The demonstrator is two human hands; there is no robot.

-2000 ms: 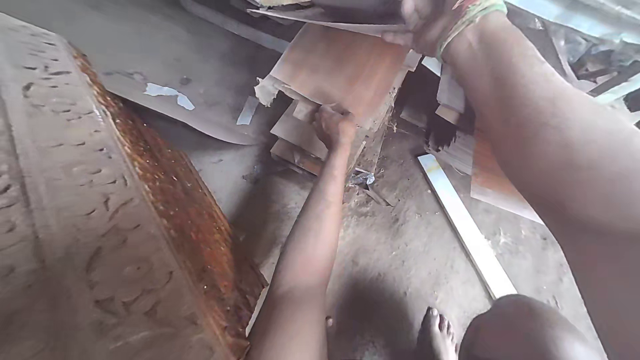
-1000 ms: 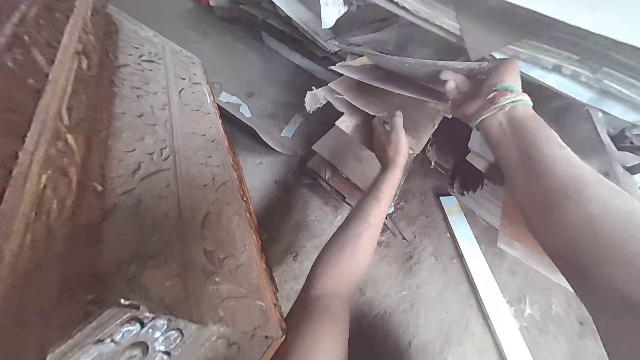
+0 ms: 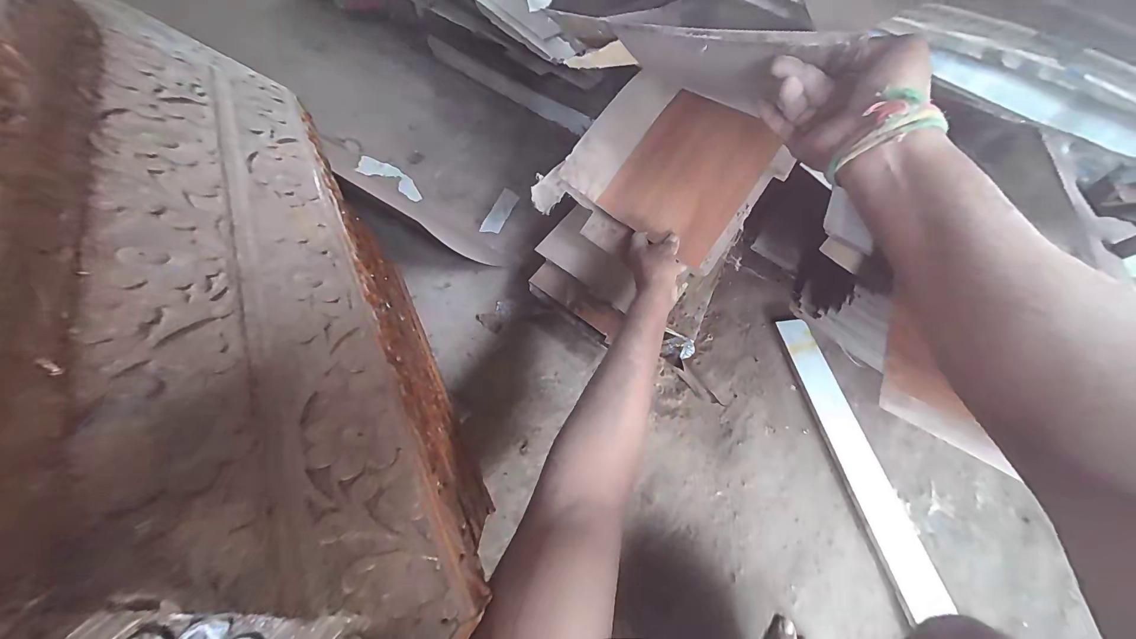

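Note:
A stack of thin wood-sheet offcuts (image 3: 577,257) lies on the floor ahead, with a reddish-brown sheet (image 3: 697,169) on top. My left hand (image 3: 657,257) grips that sheet's near edge with the fingertips. Colored threads circle the wrist of my right hand (image 3: 821,102), which holds a thin greyish sheet (image 3: 701,58) raised above the far part of the stack. Part of the right hand's grip is hidden behind its own fingers.
A carved wooden panel (image 3: 222,355) fills the left side. On the floor at right lies a long white strip (image 3: 861,470), beside another reddish-brown sheet (image 3: 932,382). More scrap sheets (image 3: 515,53) are heaped at the back. Torn paper (image 3: 390,176) lies left of the stack.
The reddish-brown top sheet, largely covered a second ago, is in view again under the raised greyish sheet. My left hand has closed on its near edge from a looser, raised pose.

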